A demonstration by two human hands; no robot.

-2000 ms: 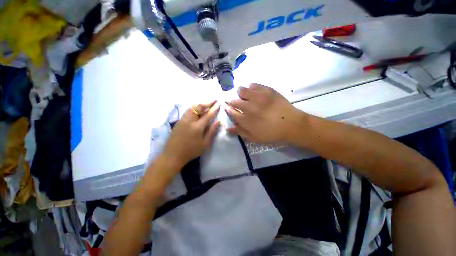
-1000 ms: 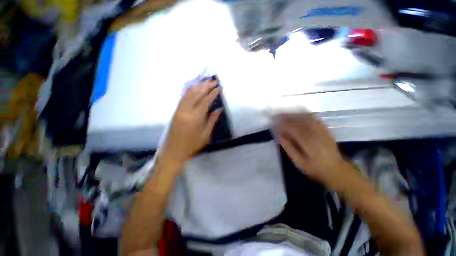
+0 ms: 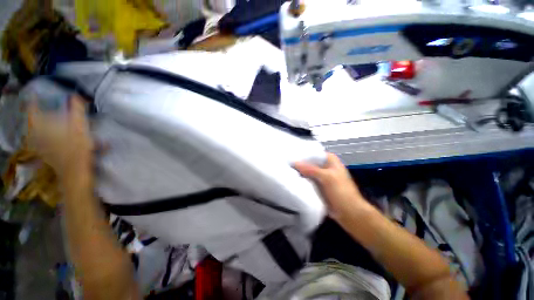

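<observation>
A light grey-white garment piece (image 3: 193,158) with black bands is stretched in the air between my hands, in front of the table's left part. My left hand (image 3: 58,126) is blurred at the far left and holds the garment's left end. My right hand (image 3: 331,181) grips its right edge, thumb on top, near the table's front edge. The white sewing machine (image 3: 363,47) with a blue stripe stands behind at the upper right. Its needle area is blurred, and the garment is away from it.
The table's front strip (image 3: 410,143) runs to the right. A red box (image 3: 401,70), a thin red tool (image 3: 445,101) and black-handled scissors (image 3: 510,114) lie right of the needle area. Yellow cloth (image 3: 120,23) is heaped at upper left. Striped pieces (image 3: 439,217) hang below right.
The garment has been lifted off the table and spread out to the left. My left hand has moved far left, and my right hand now grips the cloth. The view has shifted.
</observation>
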